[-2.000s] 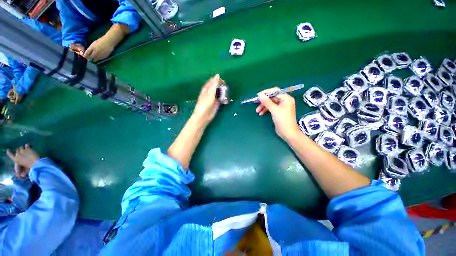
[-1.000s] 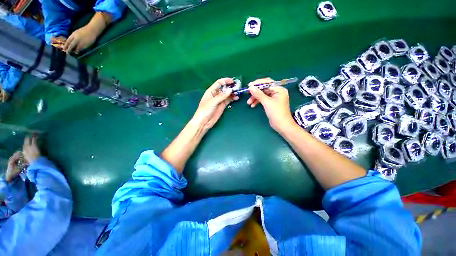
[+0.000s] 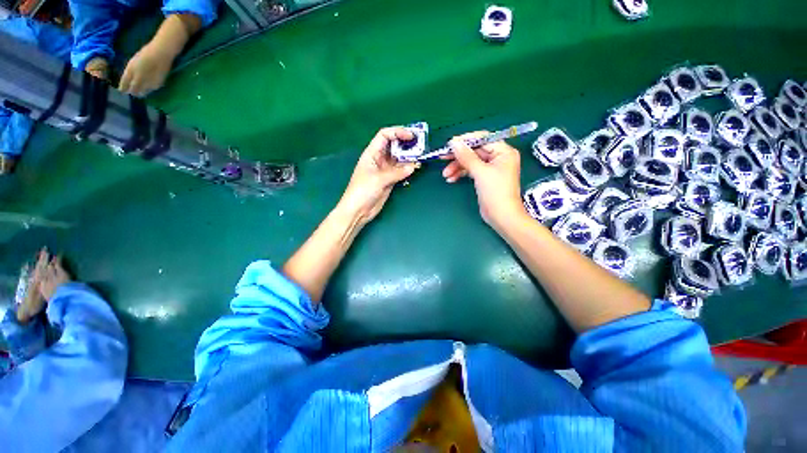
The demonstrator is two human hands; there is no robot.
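My left hand (image 3: 379, 172) holds a small square unit (image 3: 410, 142) with a silver-white rim and dark round centre between finger and thumb. My right hand (image 3: 488, 172) holds silver tweezers (image 3: 495, 136) like a pen. The tweezers' tips are at the lower edge of the unit; whether they grip anything is too small to tell. Both hands are raised a little over the green mat (image 3: 425, 239). A heap of the same units (image 3: 655, 172) lies to the right of my right hand.
A slanting grey post (image 3: 190, 150) with black ties stands at the left. Single units (image 3: 496, 23) lie on the green surface beyond my hands. Another person's hands (image 3: 150, 66) are at the upper left, and another worker's sleeve (image 3: 84, 332) is at the lower left.
My hands have come together, bringing the tweezers to the unit. The unit now faces up more openly. The single units beyond have shifted right and towards the top edge.
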